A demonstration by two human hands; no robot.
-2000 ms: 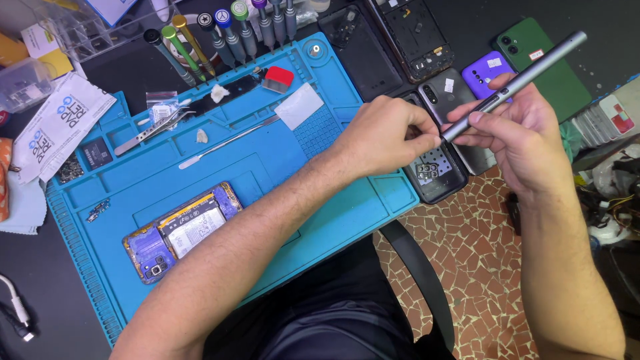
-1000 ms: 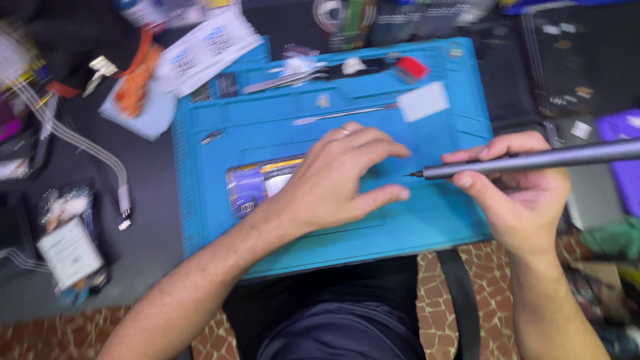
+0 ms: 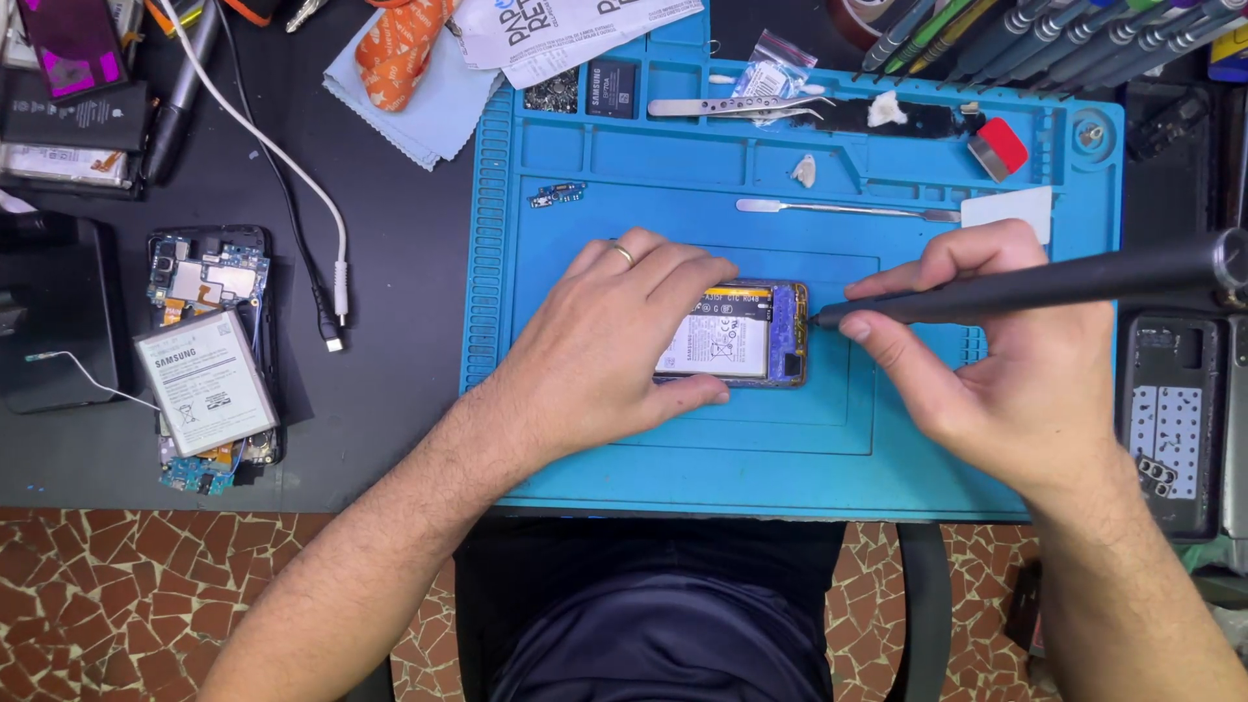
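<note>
An opened smartphone, its battery and blue inner cover exposed, lies on a blue silicone repair mat. My left hand spans the phone's left part, fingers along the upper edge and thumb at the lower edge, and hides that end. In my right hand is a dark pen-style electric screwdriver, held nearly level between thumb and fingers. Its tip is at the phone's right end; whether it sits in a screw cannot be told. Above lie a metal spudger and a small circuit board.
Tweezers, a red-capped blade and a white card lie on the mat's upper part. Several screwdrivers stand at the top right. Left are a cable and a loose battery on an opened phone. A phone frame lies right.
The left hand has moved from beside the screwdriver onto the opened phone. The right hand has brought the screwdriver to the phone's right end. The view has shifted left.
</note>
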